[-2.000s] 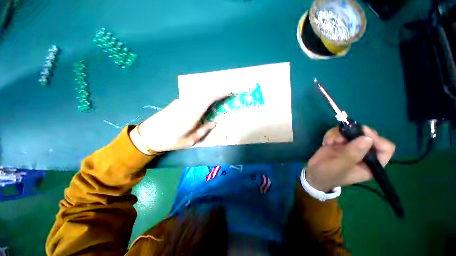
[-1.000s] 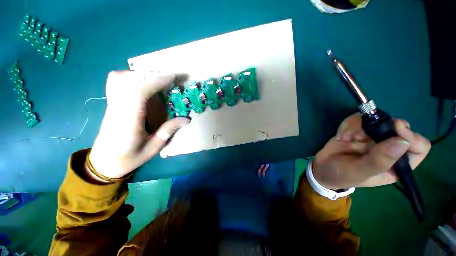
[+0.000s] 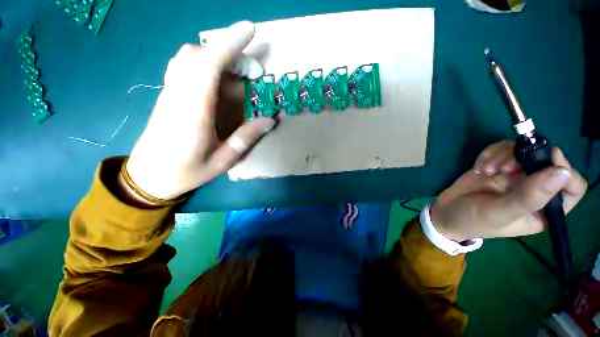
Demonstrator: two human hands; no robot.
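A green PCB strip (image 3: 313,91) of several joined boards lies over the beige work board (image 3: 355,141). My left hand (image 3: 191,118) holds the strip's left end between thumb and fingers; one finger has a white covering. Thin solder wire (image 3: 125,118) trails from the back of this hand over the mat. My right hand (image 3: 520,191) holds the soldering iron (image 3: 510,92) by its black handle, right of the work board. Its metal tip points up and away from me, apart from the strip.
A narrow green PCB strip (image 3: 33,77) lies on the blue-green mat (image 3: 151,39) at the left. Another green strip (image 3: 87,12) is cut off by the top edge. A round item (image 3: 497,5) shows partly at the top right. The iron's cord hangs near the front edge.
The view has shifted and come nearer. The strip, first partly under my left hand, now shows more fully with its boards turned differently. The iron stays in my right hand, farther right in view.
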